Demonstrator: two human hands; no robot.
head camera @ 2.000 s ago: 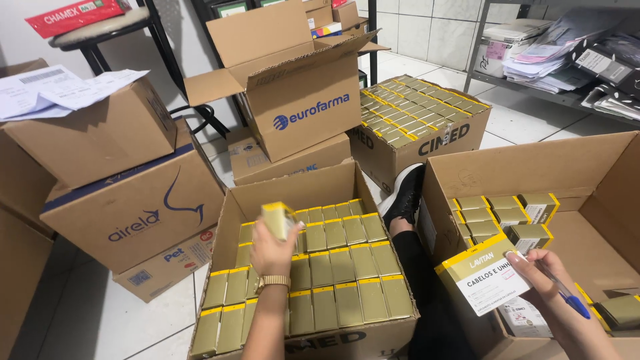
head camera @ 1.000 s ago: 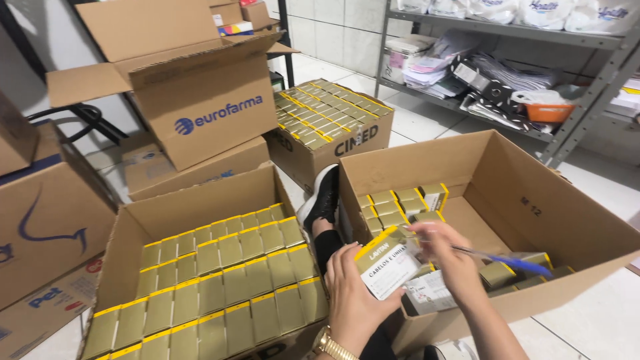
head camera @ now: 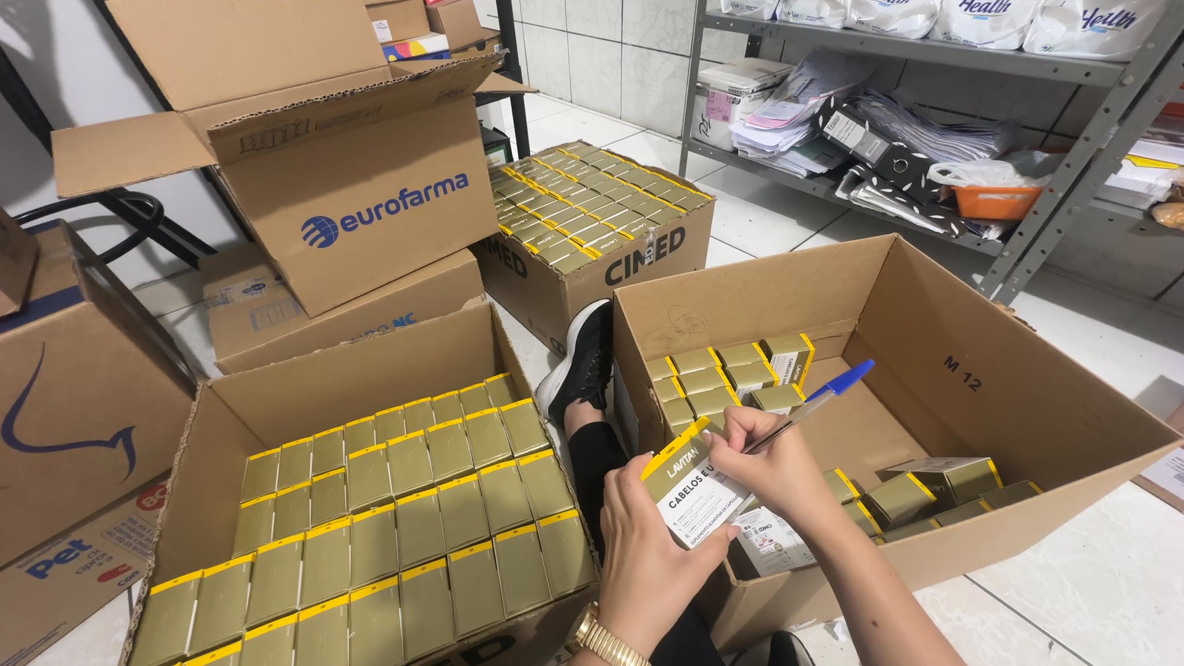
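My left hand (head camera: 652, 546), with a gold watch at the wrist, grips a gold, white and yellow Lavitan carton (head camera: 694, 490) between thumb and fingers. A clear ballpoint pen with a blue cap on its rear end (head camera: 814, 402) is in my right hand (head camera: 772, 458), which is against the carton's upper right part; the pen tip is hidden. Below left stands an open cardboard box (head camera: 176, 499) holding rows of gold cartons (head camera: 416, 527). At the right, a larger open cardboard box (head camera: 1008, 370) contains loosely grouped gold cartons (head camera: 712, 379) along its left side and near edge.
Behind stand a Cimed box (head camera: 647, 259) packed with gold cartons and an open Eurofarma box (head camera: 370, 185) on another box. More boxes (head camera: 74, 398) are stacked at the left. A metal shelf (head camera: 906, 42) holds papers and binders. My shoe (head camera: 583, 356) lies between the two open boxes.
My left hand has come from the left box to the carton, which my right hand held two seconds ago. The right hand, with the pen, now rests against it. The view has swung right.
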